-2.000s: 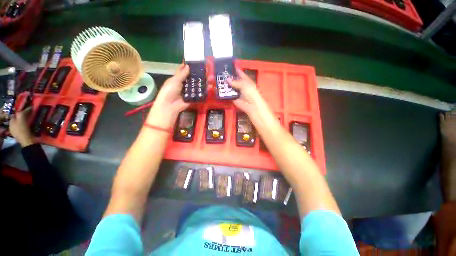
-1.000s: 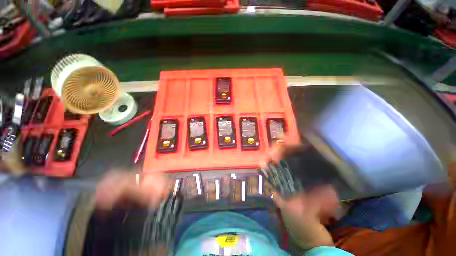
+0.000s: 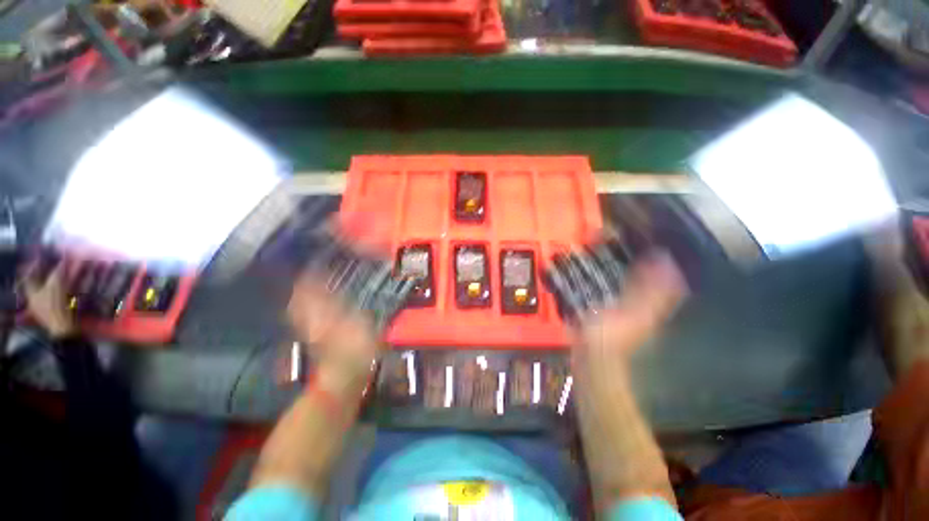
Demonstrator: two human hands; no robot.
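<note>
My left hand (image 3: 338, 324) is blurred and holds an open flip phone, with its keypad half (image 3: 372, 285) near the tray's left side and its bright white screen (image 3: 168, 188) to the upper left. My right hand (image 3: 634, 305) holds a second open flip phone, keypad half (image 3: 591, 280) at the tray's right side, screen (image 3: 800, 175) glowing white to the upper right. Between them lies the red phone tray (image 3: 426, 204). One closed phone (image 3: 470, 196) sits in its back row and several in the front row. Batteries (image 3: 474, 385) with white strips lie before the tray.
Another person's hand (image 3: 51, 301) is at a red tray (image 3: 153, 324) on the left. At the right edge are a person's arm and brown sleeve (image 3: 907, 427). Stacked red trays (image 3: 423, 25) and another red tray (image 3: 713, 39) stand beyond the green belt (image 3: 458, 112).
The phones were upright side by side over the tray; they are now apart, tilted outward, and both hands are higher over the bench than one second ago. The screens now glare whiter.
</note>
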